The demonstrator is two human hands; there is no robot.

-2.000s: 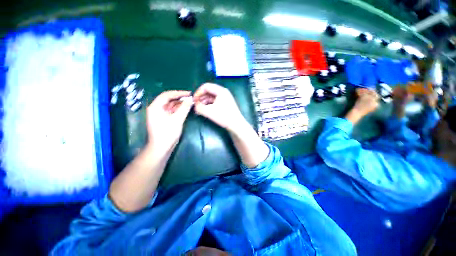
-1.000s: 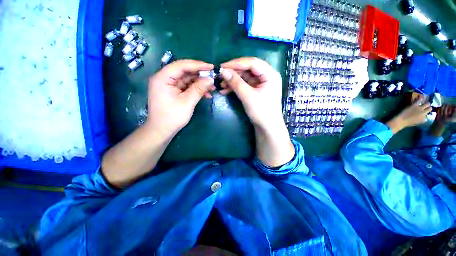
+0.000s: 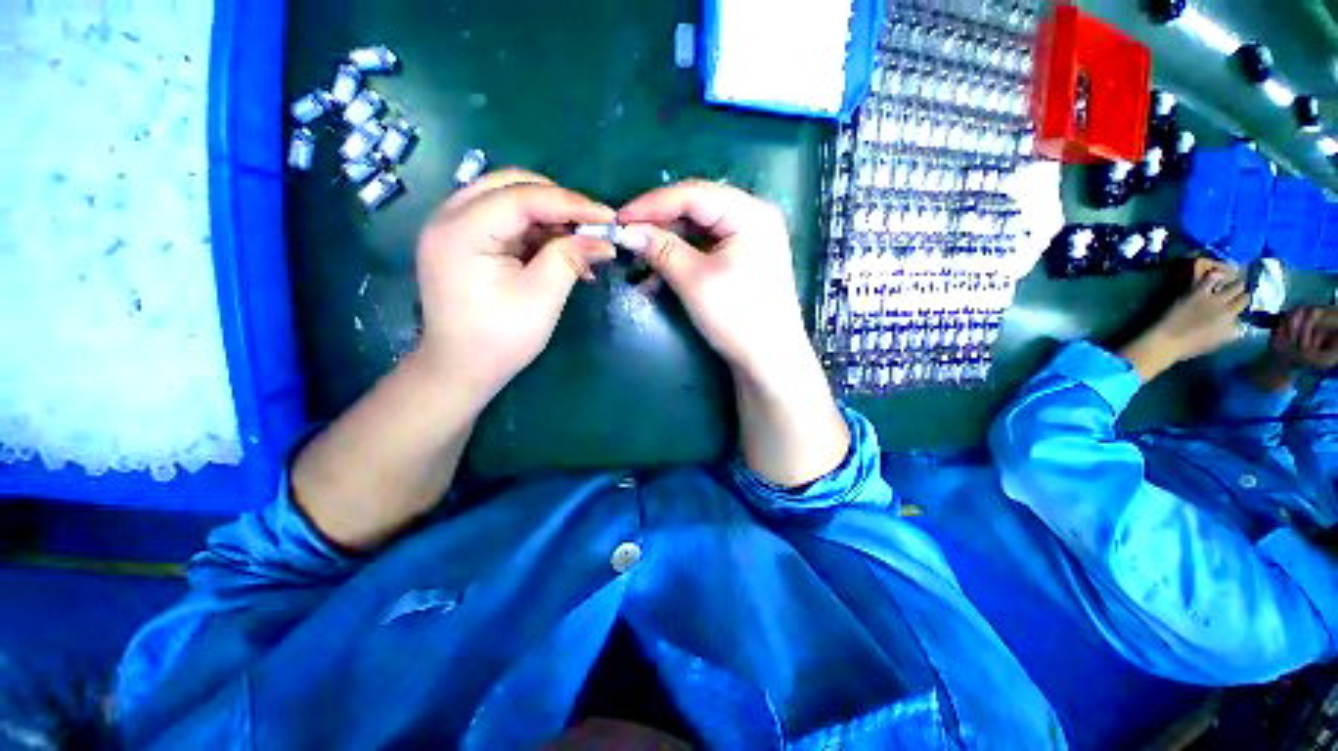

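A small silver-white cylindrical subassembly (image 3: 599, 231) is pinched between the fingertips of both hands, above the dark green bench. My left hand (image 3: 496, 279) holds its left end between thumb and index finger. My right hand (image 3: 722, 267) closes on its right end, with a dark bit showing under the fingertips. The fingers hide most of the part. A loose pile of similar cylinders (image 3: 360, 135) lies beyond and left of my left hand, with one more cylinder (image 3: 470, 166) apart from it, just beyond that hand.
A large blue bin (image 3: 258, 264) of translucent parts stands left. A small blue bin (image 3: 858, 59), a long parts tray (image 3: 939, 191) and a red bin (image 3: 1123, 96) are beyond and right. Black round units (image 3: 1103, 250) sit past the tray. Another worker's hand (image 3: 1196, 320) is at right.
The view has moved closer over the bench since the first frame. Since the second, my fingertips have drawn closer together around the cylinder, and the dark piece between them is less visible.
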